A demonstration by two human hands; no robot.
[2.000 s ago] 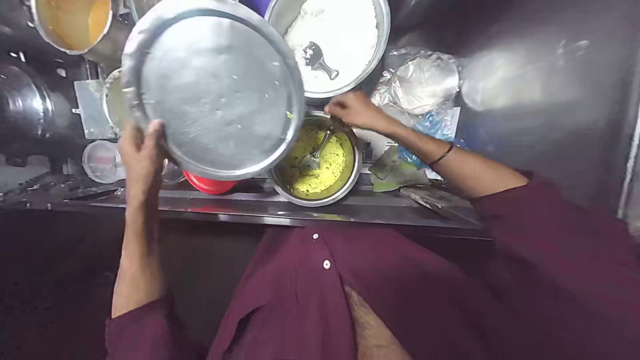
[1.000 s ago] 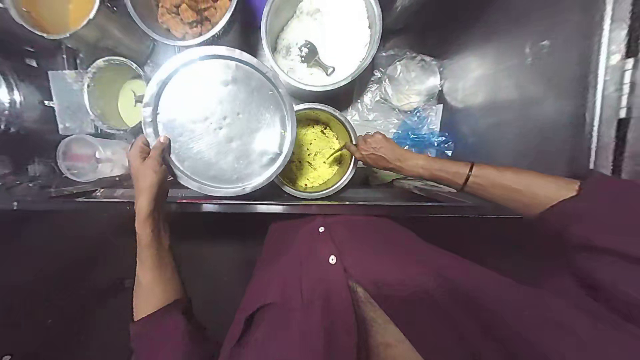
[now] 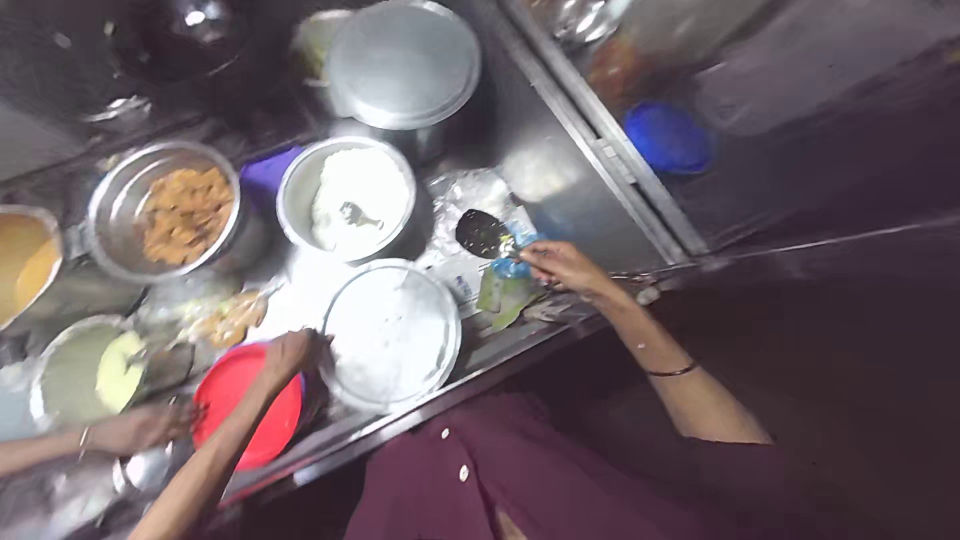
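Observation:
My right hand grips the handle of a serving spoon, whose dark bowl is held over a clear plastic bag. My left hand is at the left edge of a round metal lid; blur hides whether its fingers grip the rim. The lid lies over the spot of the pot with yellow food, which is hidden. Behind it stands a pot of white food with a spoon in it. Under my left forearm is a red round lid or container.
A co-worker's hand reaches to the red item from the left. A pot of orange-brown pieces, a pot of orange liquid, a pale green pot and a covered pot stand around. Green leaves lie by the counter edge.
The metal lid has moved onto the yellow food's pot. My right hand has lifted a spoon away to the right. A co-worker's hand has appeared at left. The view has turned.

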